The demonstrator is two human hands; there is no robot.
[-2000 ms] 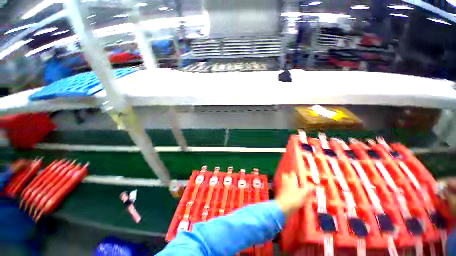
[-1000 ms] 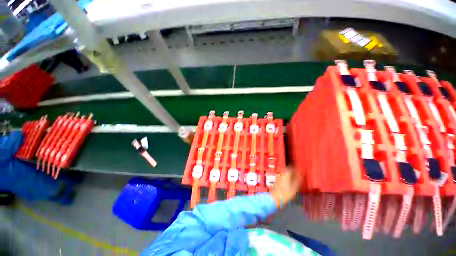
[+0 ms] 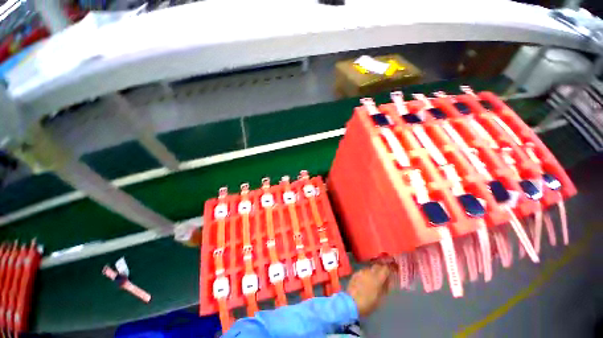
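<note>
A tall stack of red trays (image 3: pixel 370 191) stands at the right. Its top tray holds two rows of dark-faced watches (image 3: pixel 436 213) with pale pink straps, and strap ends hang from its near side. My left hand (image 3: pixel 370 287), in a blue sleeve, touches the stack's lower left corner; its fingertips are partly hidden, so its grip is unclear. Left of the stack, a single red tray (image 3: pixel 233 234) holds two rows of watches with whitish backs up (image 3: pixel 221 286). My right hand is not in view.
A single watch with a white tag (image 3: pixel 127 284) lies on the green surface (image 3: pixel 73 290) at left. More red trays (image 3: pixel 14 284) are at the left edge. A white post (image 3: pixel 109 191) slants behind. A cardboard box (image 3: pixel 373 76) is behind the stack, below the white shelf (image 3: pixel 264 36).
The view has tilted down and shifted. My left hand has moved from the stack's left side to its lower left corner. The hand seen at the right edge earlier is gone from view.
</note>
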